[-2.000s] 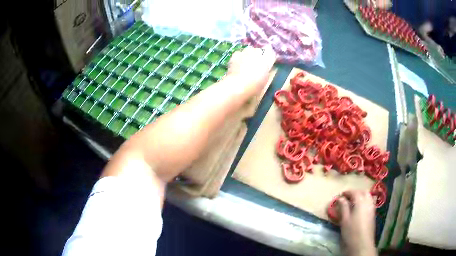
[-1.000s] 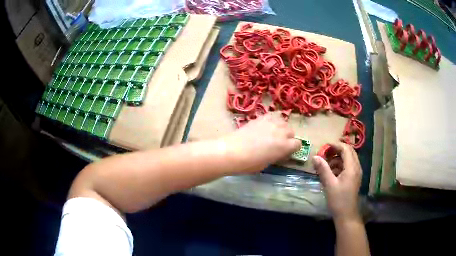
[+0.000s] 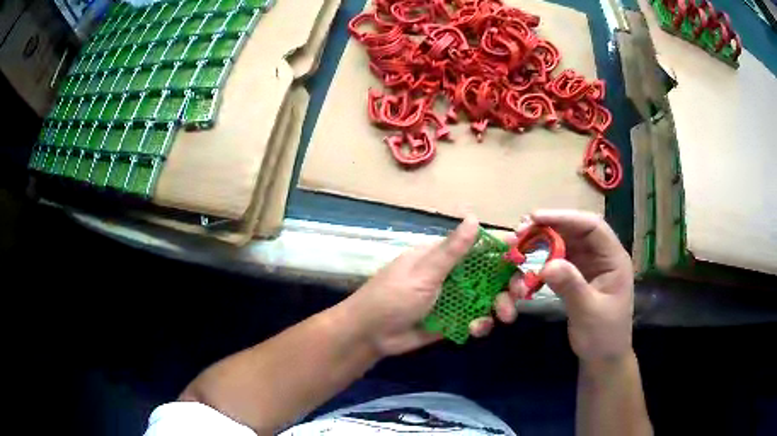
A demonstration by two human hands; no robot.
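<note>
My left hand [image 3: 407, 298] holds a green mesh piece [image 3: 467, 294], tilted, with its honeycomb holes showing, just in front of the bench edge. My right hand [image 3: 592, 285] holds a red handle [image 3: 554, 242] between thumb and fingers. One end of the handle is at the upper right edge of the mesh piece; whether it is seated in a hole cannot be told. A heap of red handles [image 3: 477, 85] lies on the cardboard sheet [image 3: 358, 166] beyond the hands.
Stacked cardboard at left [image 3: 223, 174] bears rows of bare green pieces [image 3: 141, 102]. Stacked cardboard at right [image 3: 734, 183] bears assembled pieces [image 3: 700, 32] at its far end. The bench's pale front edge [image 3: 341, 249] runs just beyond my hands.
My left hand has brought the green piece from the cardboard to in front of the edge. My right hand has brought the red handle against it. The view has tipped downward.
</note>
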